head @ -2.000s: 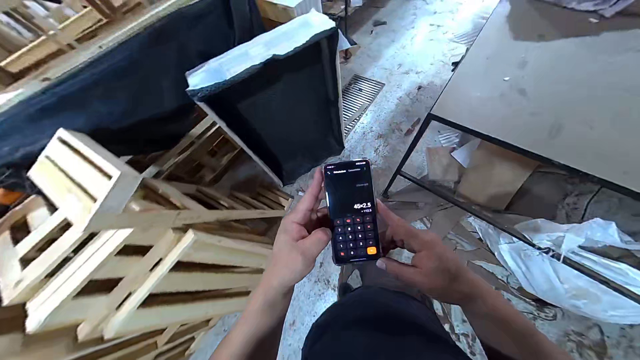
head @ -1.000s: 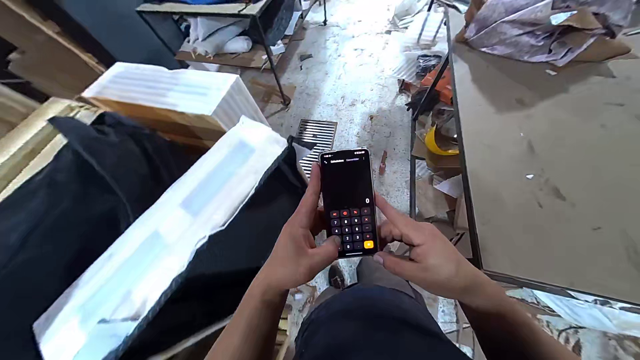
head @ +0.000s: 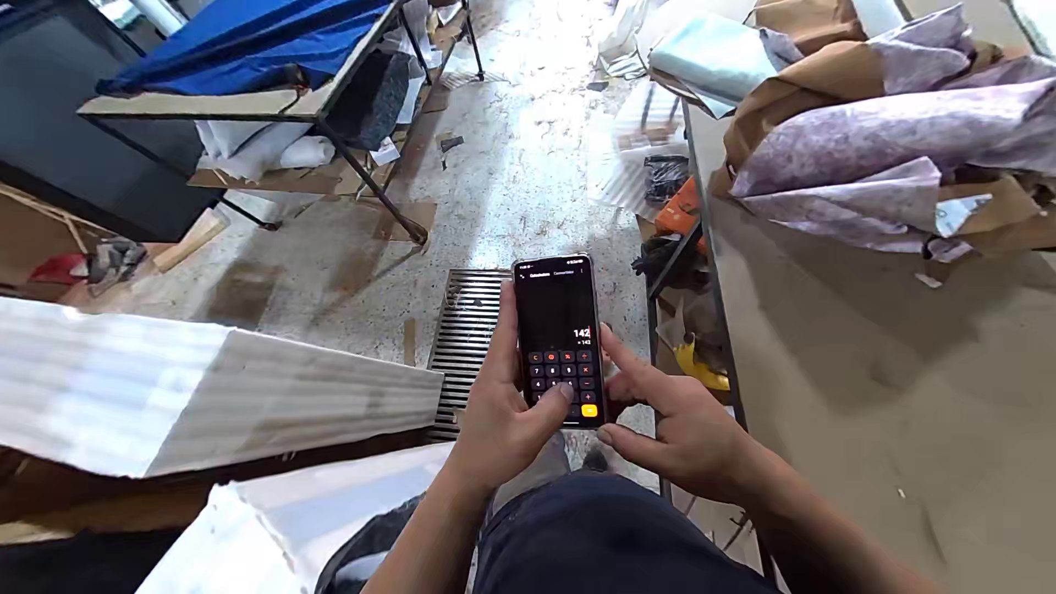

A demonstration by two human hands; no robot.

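Note:
A dark smartphone with a calculator keypad on its lit screen is held upright between both hands in the middle of the view. My left hand grips its left side, and the thumb lies over the lower keys. Along the phone's lower right edge, the fingers and thumb of my right hand support it. Part of the keypad is hidden under the left thumb.
A metal floor grate lies just beyond the hands. On the right stands a table with crumpled purple fabric and brown paper. White-wrapped padded pieces fill the lower left. A blue-covered table stands farther off.
The view has moved along the aisle, past the wooden frames. The calculator display has changed from 0 to a three-digit number, and my left thumb has moved inward over the keys.

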